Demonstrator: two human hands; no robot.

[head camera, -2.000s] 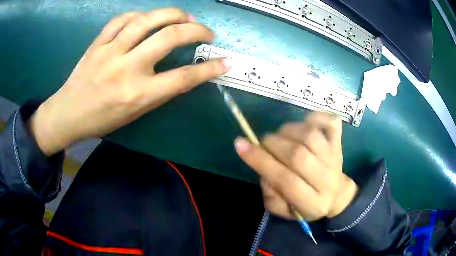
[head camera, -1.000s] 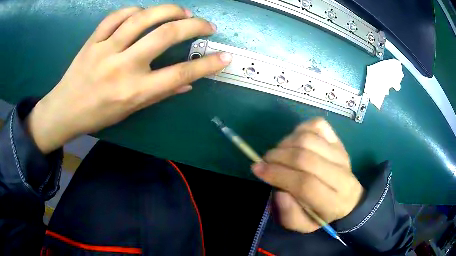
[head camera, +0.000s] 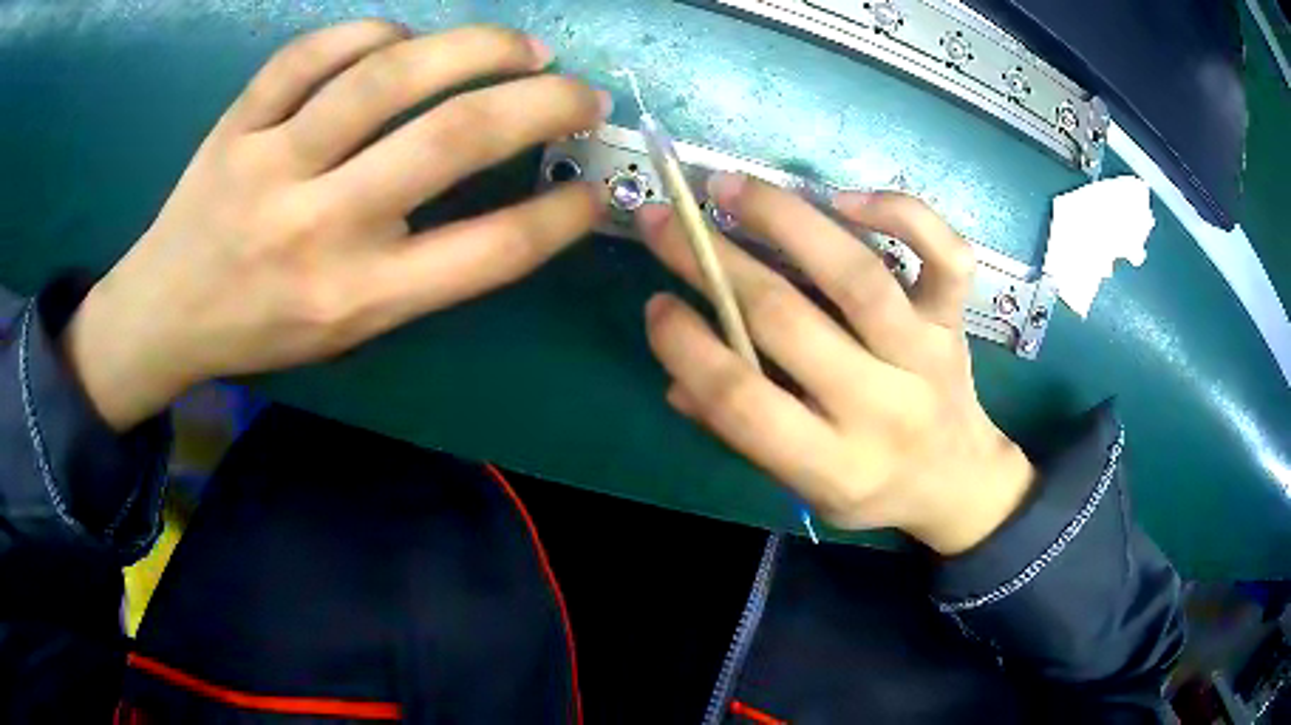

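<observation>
A silver-grey carrier strip (head camera: 1002, 303) with a row of round components lies on the green bench surface, its middle covered by my right hand. My left hand (head camera: 319, 234) rests at the strip's left end, one fingertip touching it beside the leftmost round component (head camera: 626, 190). My right hand (head camera: 857, 361) lies over the strip and holds the hand pick (head camera: 699, 241). The pick's tan handle crosses the strip, its thin tip beyond the far edge. Its blue end shows below my right hand.
A second carrier strip (head camera: 917, 46) lies farther off at the top. A crumpled white tissue (head camera: 1099, 241) is right of the near strip. A dark flat mat (head camera: 1154, 99) is at the top right. My lap is below the bench edge.
My right hand has moved up and left from below the strip onto it, and the pick's tip has swung up past the far edge. The leftmost component is now uncovered by my left finger.
</observation>
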